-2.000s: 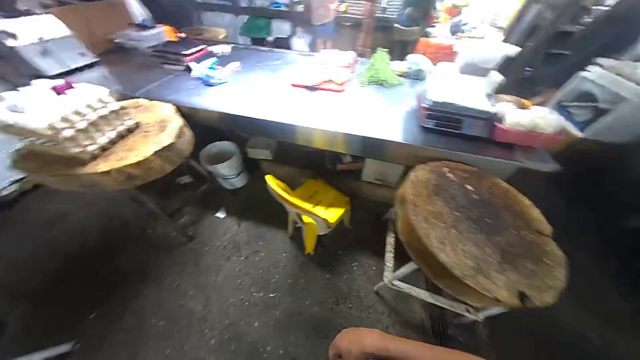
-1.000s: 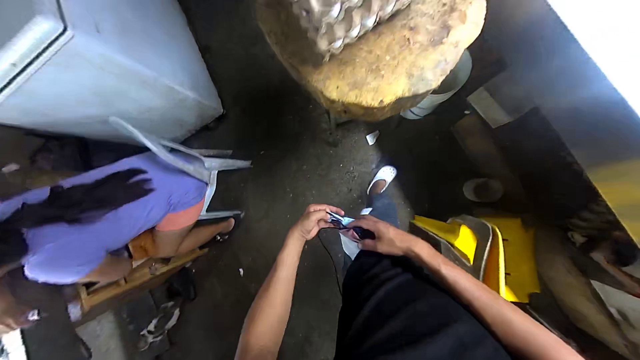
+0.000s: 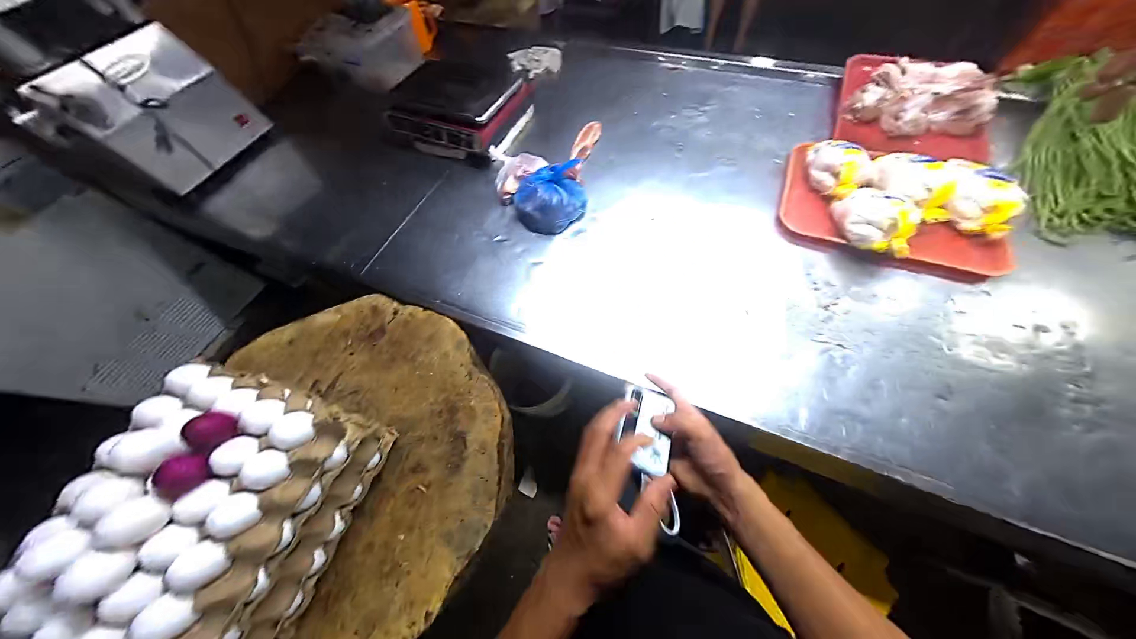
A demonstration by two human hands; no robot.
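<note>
A smartphone with a lit screen, a pale cable hanging below it, is between my hands by the near edge of the metal counter. My right hand holds it from the right side, fingers behind and thumb at the screen. On its left, my left hand has spread fingers over the phone; whether they grip it is hard to tell. The phone lies a little to the right of a round wooden chopping block.
Stacked cartons of white eggs, some purple, stand on the block. The metal counter bears a scale, a blue plastic bag, red trays of wrapped and raw meat, and green vegetables. A yellow chair is below.
The view has swung from the floor and a seated person to the counter. Both hands are now at a phone with its screen lit; a second ago they held a small dark object.
</note>
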